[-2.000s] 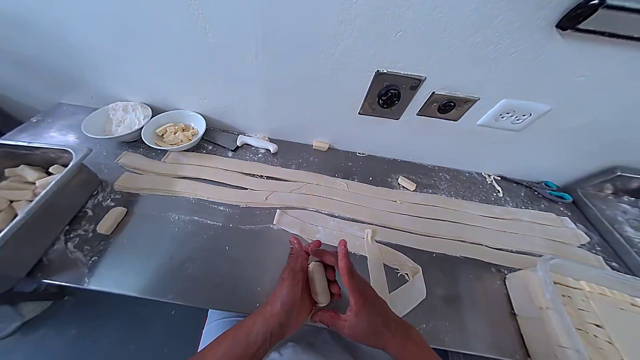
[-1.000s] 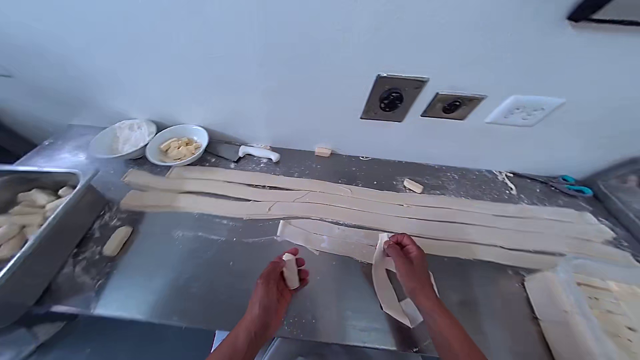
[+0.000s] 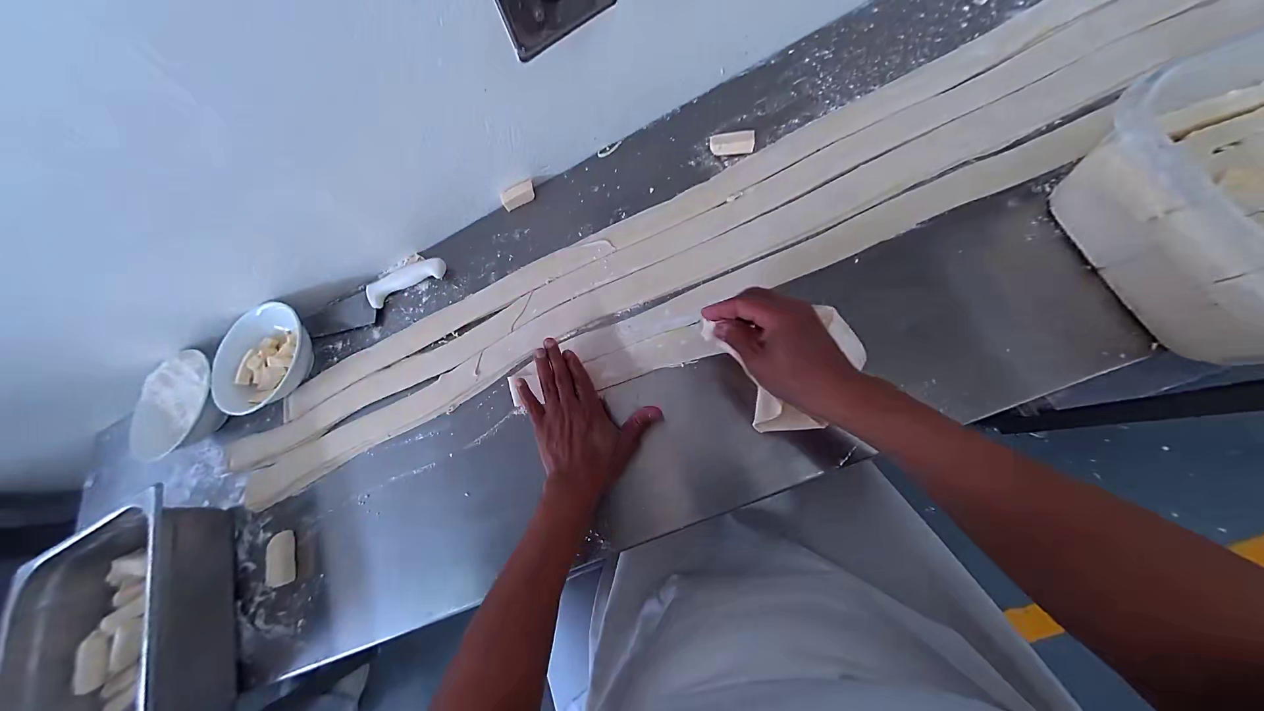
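My left hand point(image 3: 578, 425) lies palm down with fingers spread on the near end of a short dough strip point(image 3: 642, 357). Further right along that strip, my right hand point(image 3: 780, 341) pinches the dough between thumb and fingers, and the strip's loose part point(image 3: 837, 341) folds and loops around beneath that hand. Several long flat dough strips point(image 3: 632, 267) run side by side just beyond both hands. A wrapped dough roll point(image 3: 280, 559) rests on the steel table to the left. Whether anything is under my left palm is hidden.
A steel pan point(image 3: 150, 592) of dough rolls stands at the lower left. Behind it are a bowl of flour point(image 3: 148, 434), a bowl of pale pieces point(image 3: 301, 370) and a white-handled knife point(image 3: 405, 281). Two pale blocks point(image 3: 732, 143) point(image 3: 517, 195) lie by the wall. A plastic tub point(image 3: 1116, 227) stands right.
My left hand held a small pale roll upright a second ago; it now lies flat on the short strip. My right hand still holds that strip. The view has turned and moved closer.
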